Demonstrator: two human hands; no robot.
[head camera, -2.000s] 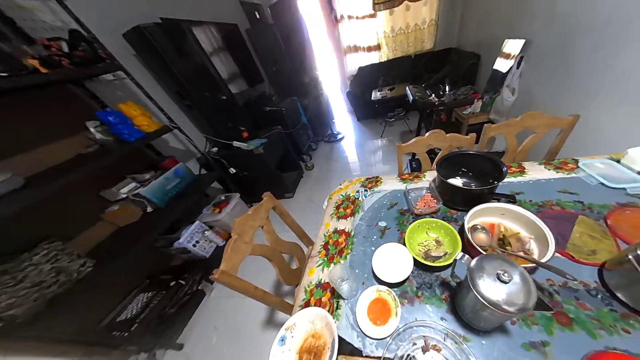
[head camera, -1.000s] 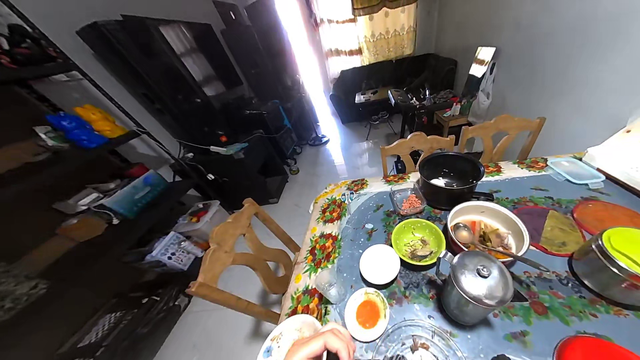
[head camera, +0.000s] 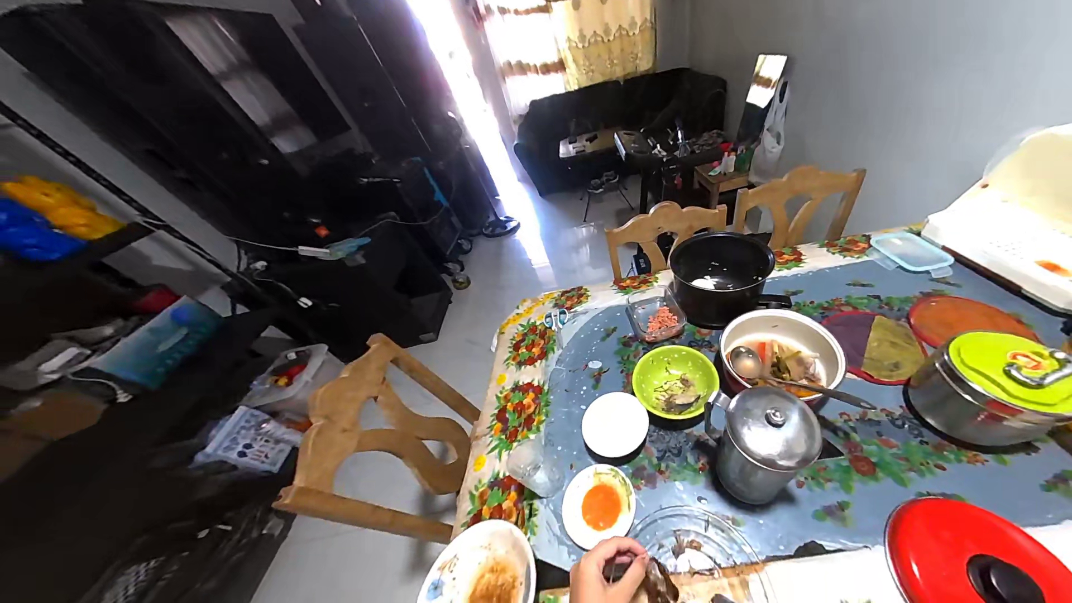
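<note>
My left hand (head camera: 610, 574) is at the bottom edge, fingers curled and pinched on a dark brown piece of food (head camera: 660, 584), too blurred to name. Just behind it lies a clear glass dish (head camera: 727, 536) with scraps inside. A small white dish with orange sauce (head camera: 601, 506) stands behind my hand, and a white bowl with brown residue (head camera: 490, 569) is to its left. The tip of a dark object shows at the bottom edge, right of the hand. My right hand is out of view.
Beyond are a white dish (head camera: 615, 425), green bowl (head camera: 643, 381), lidded metal pot (head camera: 766, 444), pot of food with ladle (head camera: 825, 335) and black pot (head camera: 720, 289). A red lid (head camera: 955, 544) lies right; a wooden chair (head camera: 360, 444) stands left.
My left hand came into view over the white bowl, then moved right to the glass dish, where it now holds the brown piece. The view has shifted somewhat.
</note>
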